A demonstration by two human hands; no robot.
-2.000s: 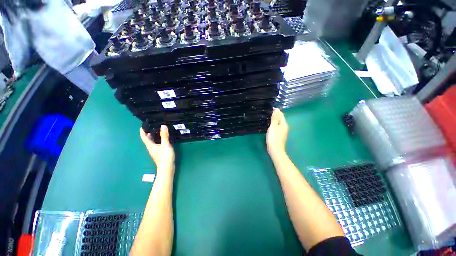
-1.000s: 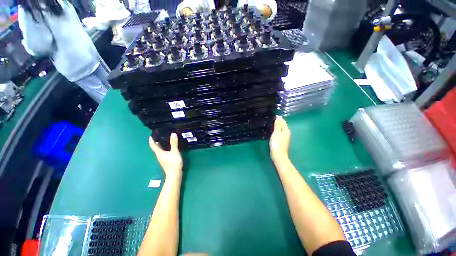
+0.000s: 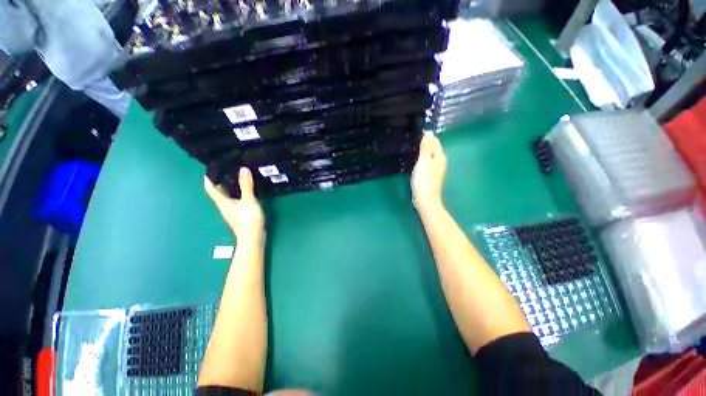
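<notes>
A tall stack of black trays [image 3: 310,116] stands at the top middle of the green mat, with white labels on its front edges. Shiny oval units [image 3: 224,14] sit in the top tray, cut off by the picture's top edge. My left hand [image 3: 238,203] grips the stack's lower left corner, thumb on the front, its other fingers partly hidden. My right hand [image 3: 428,174] is against the lower right corner, its fingertips partly hidden by the stack.
Clear blister trays with black parts lie at the lower left [image 3: 155,343] and right [image 3: 557,251]. A pale stack [image 3: 476,73] stands behind right. Clear plastic stacks [image 3: 627,166] stand at the right. A small white label [image 3: 223,252] lies left of my arm. A person [image 3: 66,39] is upper left.
The view has tilted and the stack now looks larger and higher in the picture, its top partly cut off. Both hands stay at its lower corners.
</notes>
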